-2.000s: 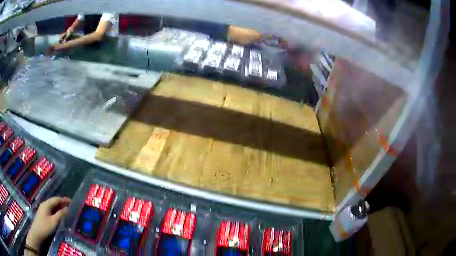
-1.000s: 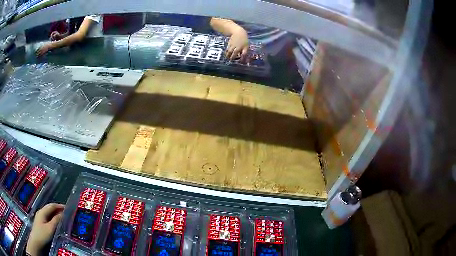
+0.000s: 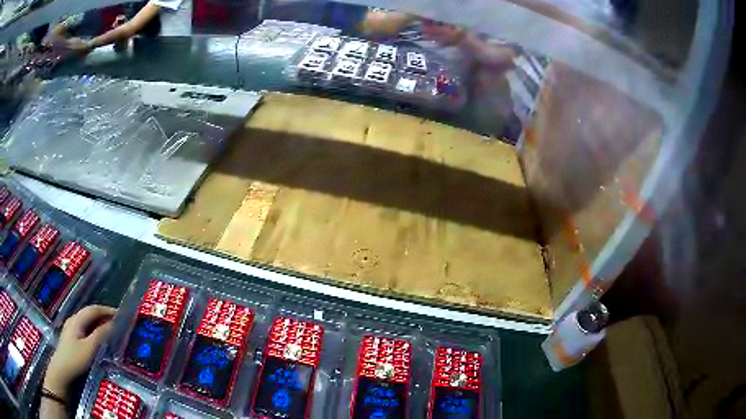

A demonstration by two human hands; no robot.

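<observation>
A clear plastic tray [image 3: 331,327] lies in front of me with a row of red keypad phones [image 3: 288,368] in its pockets, blue marking on their black screens. Part of a second row shows at the bottom edge. My left hand [image 3: 78,348] rests at the tray's left edge, its fingers bent over the rim; whether it grips the rim cannot be made out. A second clear tray [image 3: 94,263] with red phones lies at the far left. My right hand is not in view.
A plywood board [image 3: 352,221] lies beyond the tray, beside a grey board [image 3: 176,164] with clear film on it. A white bottle [image 3: 575,335] stands by the upright at right. Across the bench are another tray [image 3: 307,80] and people's arms. Brown cartons [image 3: 642,368] are at lower right.
The view has shifted slightly. My left hand stays at the tray's left edge. The hand above the far tray has moved away to the right and is blurred.
</observation>
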